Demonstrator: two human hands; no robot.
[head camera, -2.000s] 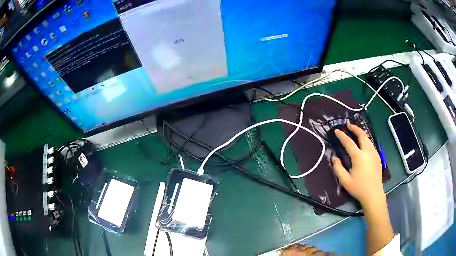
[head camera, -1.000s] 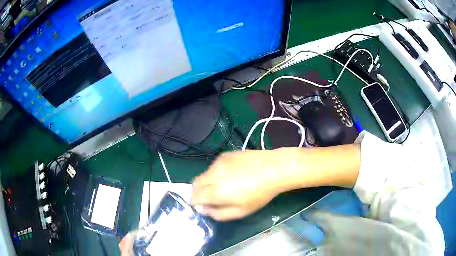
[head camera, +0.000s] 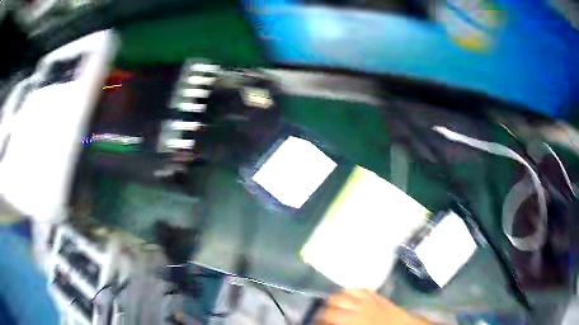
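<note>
The picture is strongly blurred. One hand, seemingly my left hand (head camera: 365, 311), is cut off by the bottom edge below the paper pad (head camera: 365, 232); its fingers are unclear, and a dark shape lies at its left side. My right hand is not in view. A device with a lit white screen (head camera: 445, 249) lies tilted on the green bench, right of the pad. A second device with a white screen (head camera: 295, 171), edged with clear film, lies left of the pad. Whether a cable is plugged into either device cannot be told.
The black test box (head camera: 136, 120) with white connectors stands at left, beside a white foam tray (head camera: 47, 120). The monitor (head camera: 406, 51) spans the upper right. A white cable (head camera: 533, 178) loops at right. Slotted trays (head camera: 79, 260) show at lower left.
The view has swung left. The device that was held is now on the bench, right of the pad. My right hand has left the view; the other hand is at the bottom edge.
</note>
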